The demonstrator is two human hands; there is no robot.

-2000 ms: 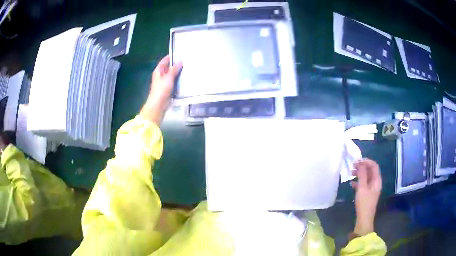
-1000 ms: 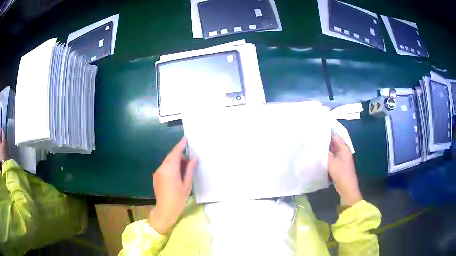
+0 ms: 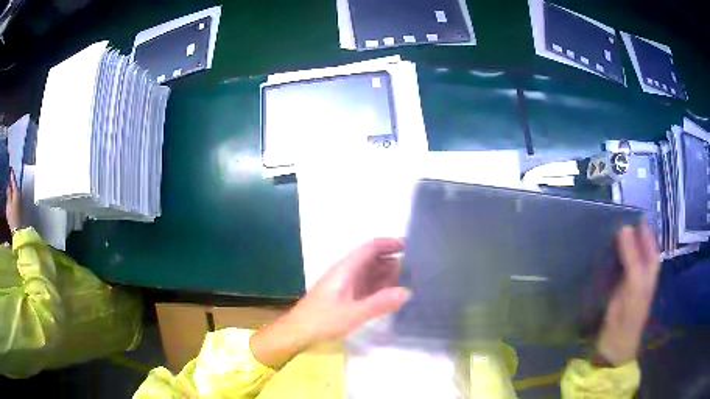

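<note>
A dark grey tablet point(image 3: 506, 257), blurred, is held tilted above the right part of the white work pile point(image 3: 342, 210). My right hand point(image 3: 630, 288) grips its right edge. My left hand point(image 3: 350, 292) is at its left edge, thumb and fingers apart; whether it grips the tablet is unclear. Another tablet point(image 3: 327, 117), screen side up with bright glare, lies on white sheets just beyond the pile. The tablet in hand hides the pile's right part and my lap area.
Tall stack of white-edged sheets point(image 3: 128, 140) at left. Tablets on white sheets point(image 3: 409, 22) lie along the far side. A small metal fixture point(image 3: 606, 167) and overlapping tablets point(image 3: 695, 183) are at right. A co-worker's yellow-green sleeve point(image 3: 35, 269) shows at far left.
A dark tablet is now in my hands over the pile. My left hand has moved right, from the pile's left edge; my right hand has moved right and is raised at the tablet's edge.
</note>
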